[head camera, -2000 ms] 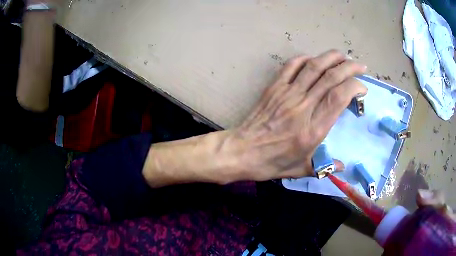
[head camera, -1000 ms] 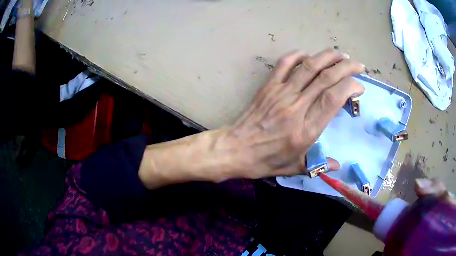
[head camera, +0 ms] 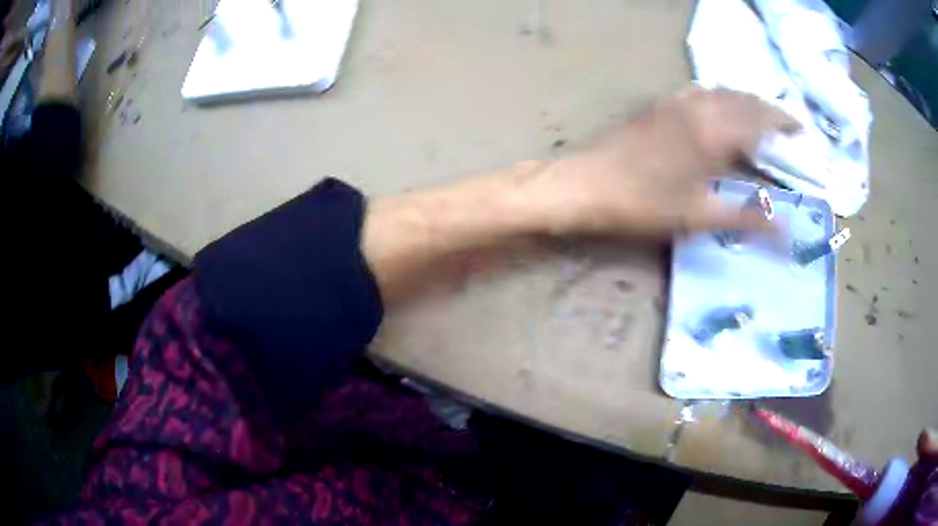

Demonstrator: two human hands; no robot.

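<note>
A white plastic cover (head camera: 756, 298) lies on the cardboard sheeting at the right, its several posts upward. My left hand (head camera: 710, 154) is blurred above the cover's far left part, fingers apart, with no object seen in it; whether it touches the cover is unclear. My right hand (head camera: 929, 444) is mostly cut off at the right edge; a fingertip shows on the purple-red squeeze bottle (head camera: 913, 505). The bottle's red nozzle (head camera: 818, 449) points up and left, its tip just below the cover's near edge, apart from the posts.
A second white cover (head camera: 273, 51) lies at the top left. A crumpled white cloth (head camera: 787, 77) lies just beyond the near cover. Another person's arm (head camera: 59, 62) shows at the far left. The table's front edge (head camera: 607, 444) curves below.
My left hand has let go of the post and moved up. The cover now lies squarer and flatter. The nozzle has left the post and moved down right. The view has shifted, showing a second cover.
</note>
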